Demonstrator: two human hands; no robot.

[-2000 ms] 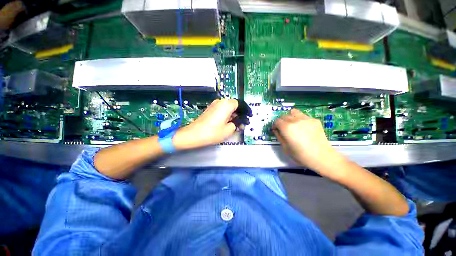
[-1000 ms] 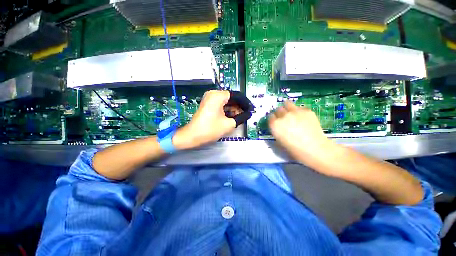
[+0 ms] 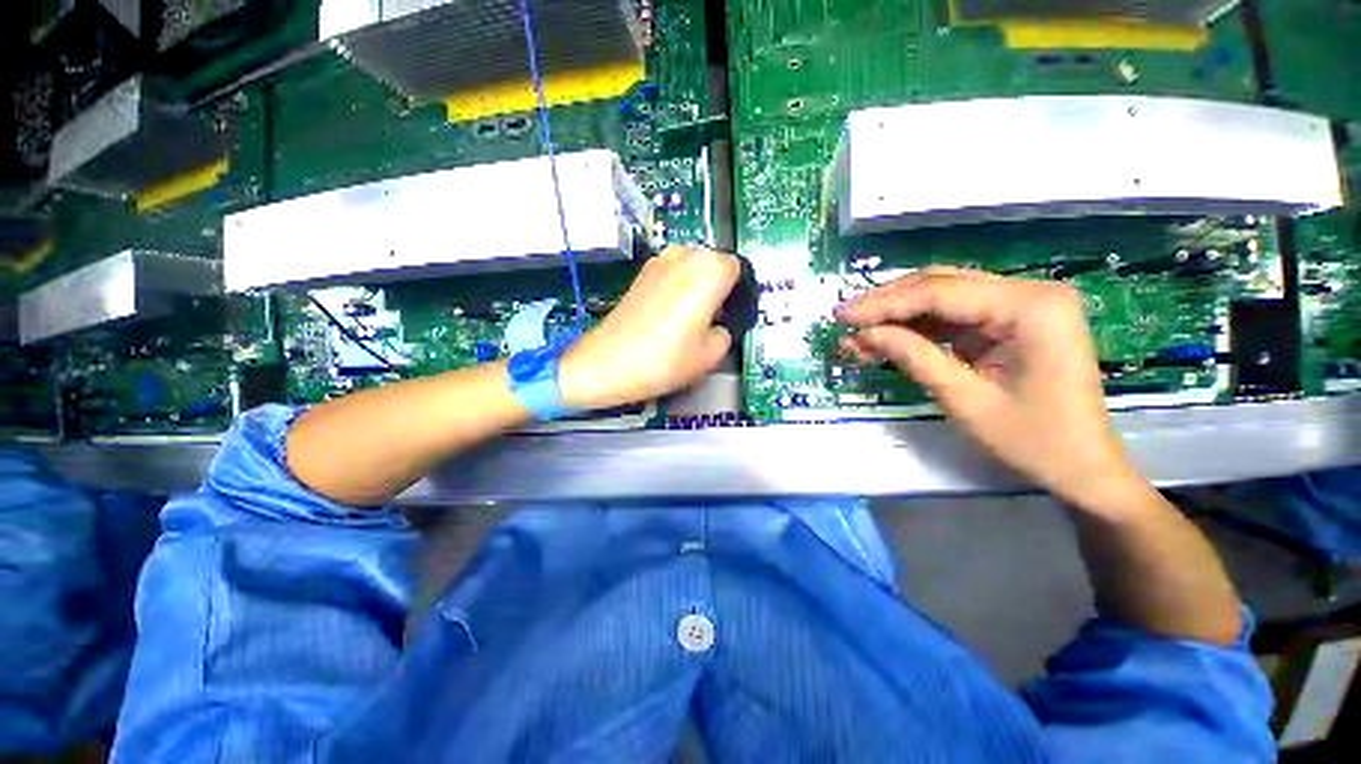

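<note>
My left hand [image 3: 664, 332], with a light blue strap [image 3: 534, 366] on its wrist, is closed around a small dark cluster of black components [image 3: 739, 306] over the gap between two boards. My right hand [image 3: 997, 358] is over the left part of the right green circuit board [image 3: 791, 164], thumb and index fingertips close together just above its surface. Whether a small part is between those fingertips cannot be told. The left green circuit board [image 3: 433, 317] lies partly under my left hand and forearm.
Long white-silver bars lie across the left board [image 3: 426, 221] and the right board [image 3: 1090, 161]. Finned blocks with yellow edges [image 3: 549, 90] stand farther back. A silver rail [image 3: 836, 457] runs nearest my body. A blue cord [image 3: 552, 149] rises from the strap. More boards are at the far left.
My right hand has moved right and turned, its fingers now more spread into view. My left hand stays near the gap with the dark cluster. The right board's bar appears farther right and higher.
</note>
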